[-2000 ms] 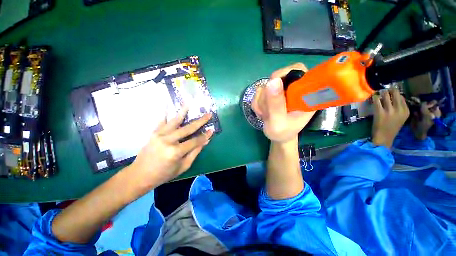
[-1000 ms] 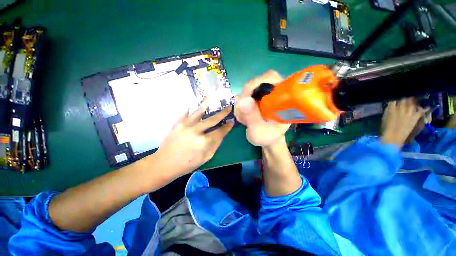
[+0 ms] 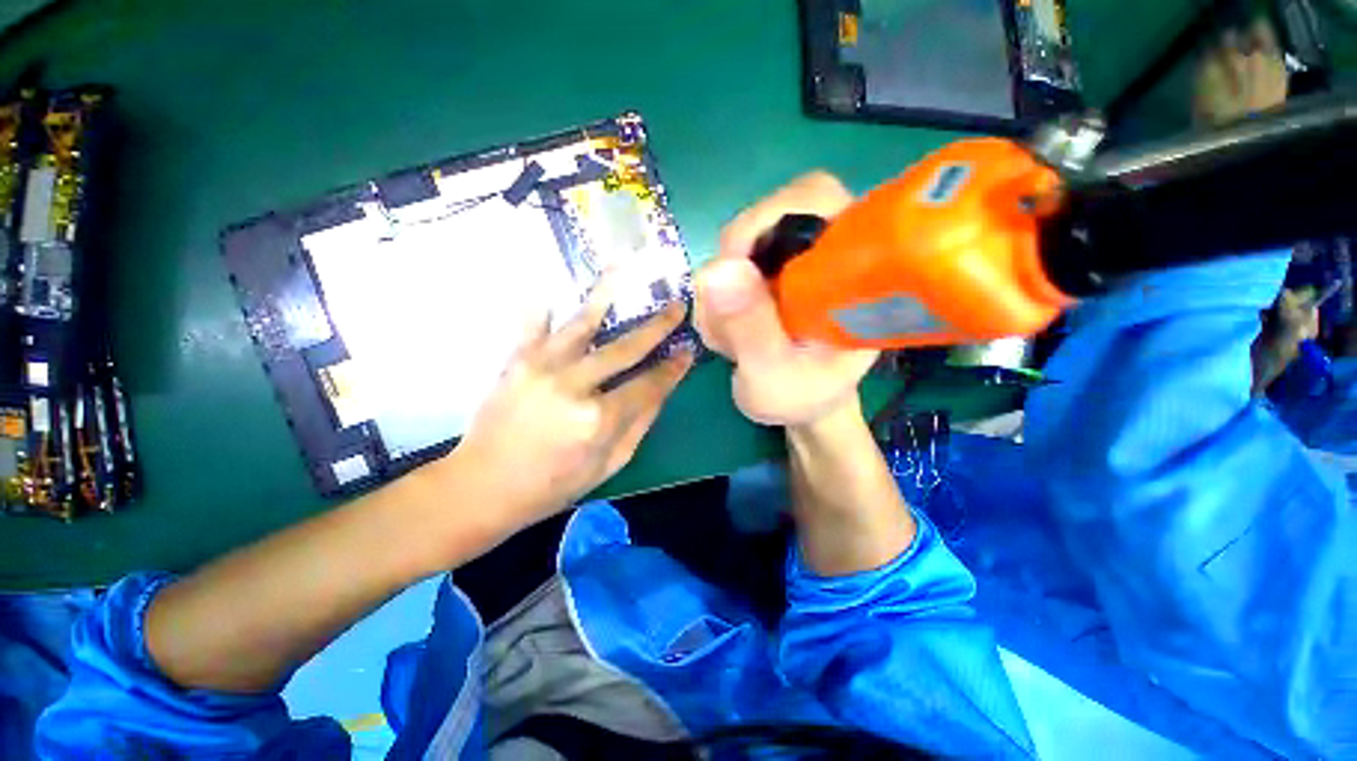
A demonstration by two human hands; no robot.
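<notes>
The opened tablet assembly (image 3: 276, 312) lies tilted on the green bench, its large white battery (image 3: 424, 320) and circuit board (image 3: 613, 223) facing up. My left hand (image 3: 573, 394) rests on its lower right part, fingers spread over the board end. My right hand (image 3: 781, 327) is closed around the orange electric screwdriver (image 3: 930, 245), at the tablet's right edge. The screwdriver's tip is hidden by my right hand. No screws can be made out.
Stacked tablet assemblies (image 3: 57, 298) stand at the left. Another opened tablet (image 3: 938, 60) lies at the far side. Binder clips (image 3: 920, 446) sit at the near bench edge (image 3: 677, 491). A neighbouring worker's blue sleeve (image 3: 1168, 431) reaches across at right, with a hand (image 3: 1240, 75) at upper right.
My right hand and the screwdriver have moved left from over the round dish to the tablet's edge. The tablet and my left hand have shifted slightly right. The neighbour's arm has reached forward.
</notes>
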